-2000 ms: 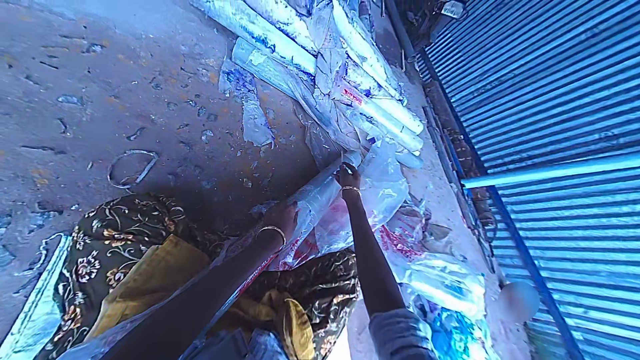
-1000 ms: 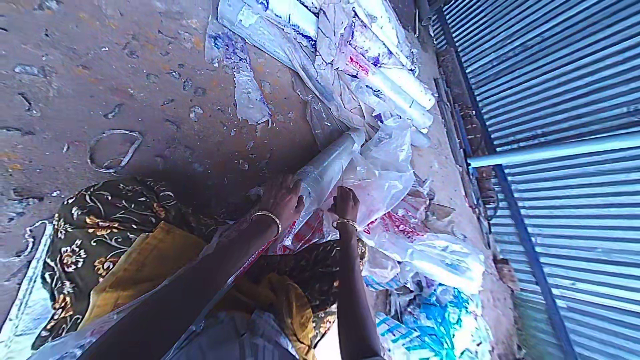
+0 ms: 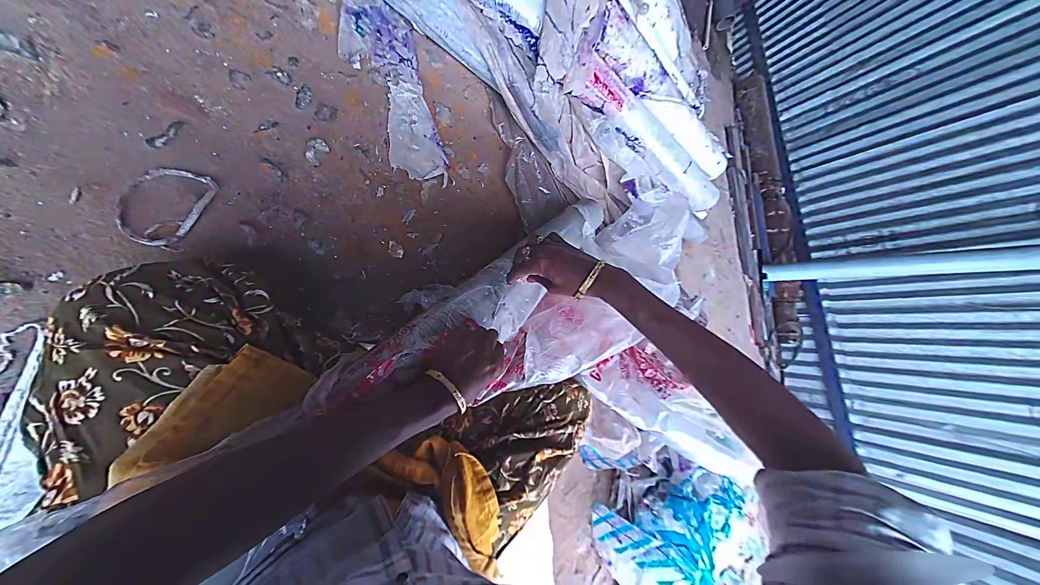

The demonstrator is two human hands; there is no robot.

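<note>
A long bundle of clear plastic sheeting with red print [image 3: 439,313] lies slantwise across my lap, its far end by the pile of plastic. My left hand [image 3: 467,353], with a bangle at the wrist, grips the near part of the bundle. Further along, my right hand [image 3: 552,264] has its fingers bent over the upper edge and pinches a fold of the film. A loose clear sheet with red print [image 3: 569,333] spreads out below and to the right of both hands. Patterned brown floral cloth [image 3: 146,341] and yellow cloth [image 3: 219,406] cover my legs.
White and clear plastic rolls [image 3: 674,154] are heaped ahead on the ground. A torn plastic strip [image 3: 410,122] and a loop of strap [image 3: 166,207] lie on the dirt floor. Blue-striped plastic [image 3: 691,528] is at the lower right. A corrugated metal wall [image 3: 918,162] stands at the right.
My right hand has moved from beside the lower edge of the bundle up onto it, further along than my left hand. The loose sheet has shifted beneath my hands.
</note>
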